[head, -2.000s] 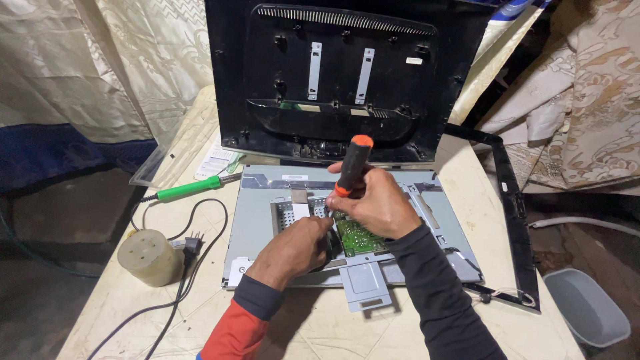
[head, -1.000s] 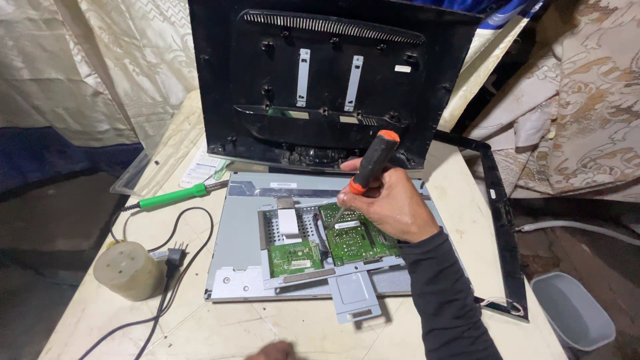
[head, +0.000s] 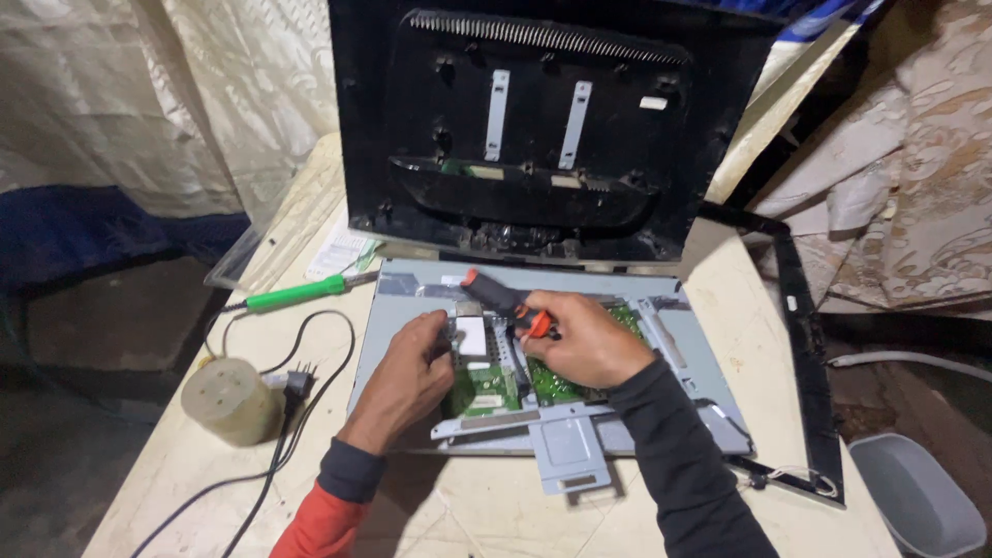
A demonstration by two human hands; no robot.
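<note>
A flat display panel [head: 713, 387] lies back side up on the table, with green circuit boards [head: 484, 387] in a metal frame at its middle. My right hand [head: 585, 341] holds a black and orange screwdriver [head: 496, 298] over the right board, its handle tilted up to the left; its tip is hidden. My left hand [head: 411, 376] is at the left edge of the frame, beside a white flat cable [head: 471, 339]; whether its fingers grip the edge is unclear. A metal bracket plate [head: 570, 449] juts out from the frame's near side.
Behind the panel stands a black plastic back cover [head: 527, 132]. A green soldering iron [head: 294, 293], a power plug [head: 298, 381] with cord and a pale cylindrical block [head: 232, 403] are at left. A black bezel [head: 806, 372] lies at right, a grey basin [head: 918, 488] beyond.
My left hand has come back up from the near edge to the frame's left side. The screwdriver's handle, which leaned right, now leans left in my right hand.
</note>
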